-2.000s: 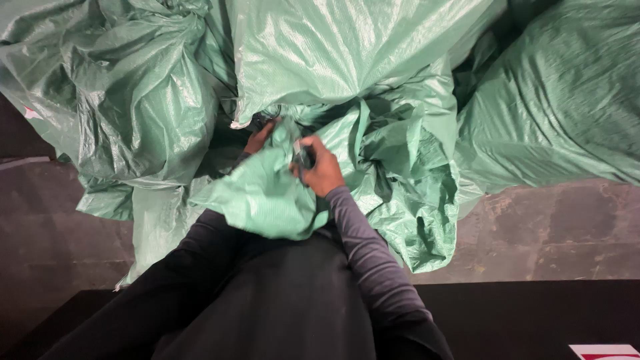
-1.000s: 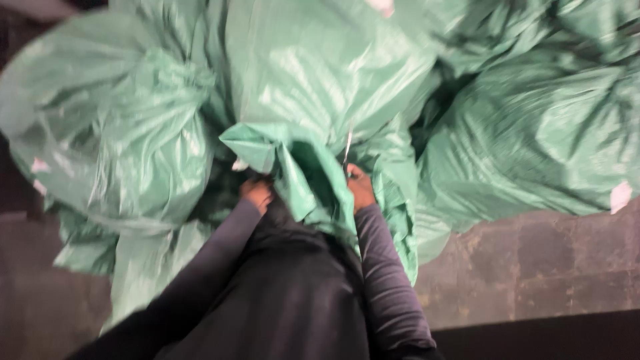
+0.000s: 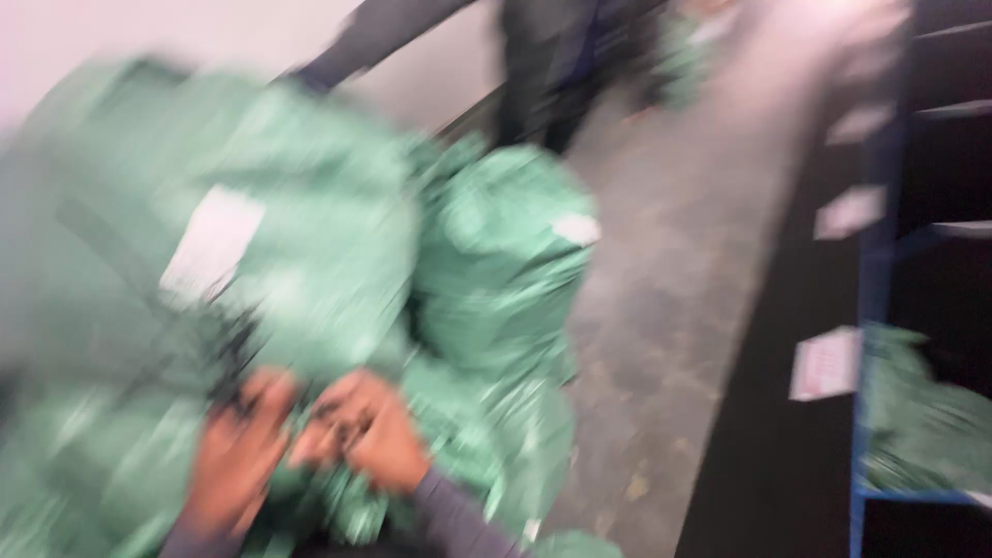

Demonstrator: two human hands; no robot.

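Observation:
Motion blurs the view. My left hand is at the lower left, its fingers against dark, thin strands that lie on a large green woven plastic sack. Close to its right, my right hand has curled fingers with something small and dark at them, over crumpled green plastic. Blur hides exactly what either hand grips. A white label is on the large sack, above the hands.
Another full green sack with a white tag stands to the right. Behind it a co-worker's dark-clothed legs and a sleeve show. Grey floor runs past a blue-framed rack holding a green sack; white cards hang along it.
The view has swung strongly, now taking in a co-worker, the floor and a rack. My hands, wider apart one second ago, are close together. The loose green flap seen between them earlier no longer shows there.

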